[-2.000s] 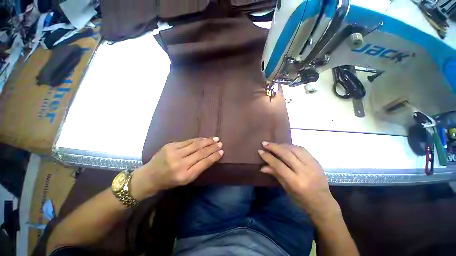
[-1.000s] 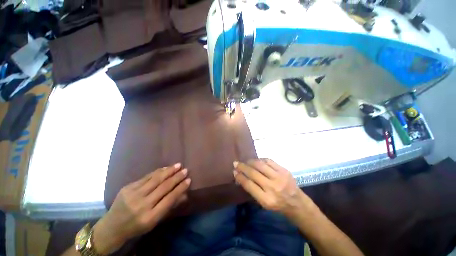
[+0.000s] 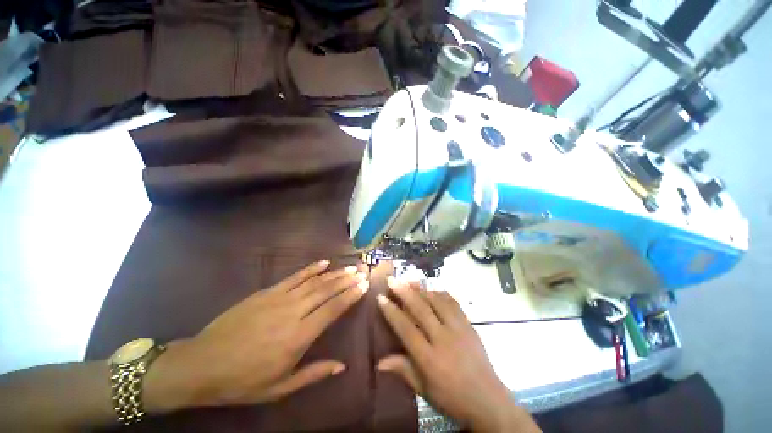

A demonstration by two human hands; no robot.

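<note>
A large dark brown garment panel (image 3: 212, 237) lies flat on the white table, its right part under the needle area of the sewing machine (image 3: 508, 194). My left hand (image 3: 271, 330) lies flat on the panel, fingertips just left of the presser foot (image 3: 372, 258). My right hand (image 3: 440, 347) lies on the panel's right part, fingertips just in front of the foot. Both hands press the cloth with fingers apart and grip nothing. A straight line in the cloth runs toward me between the hands. The needle tip is too small to tell.
Brown cut pieces (image 3: 203, 55) lie stacked behind the panel. Black-handled snips (image 3: 505, 269) lie on the machine bed, partly hidden by the head. A red-handled tool (image 3: 621, 355), black disc (image 3: 599, 326) and accessory tray (image 3: 662, 330) are at the right end. A pale wall stands beyond.
Both hands have moved from the panel's near edge up to the presser foot. The panel has shifted and turned slightly. The view has tilted up, showing more of the machine's top.
</note>
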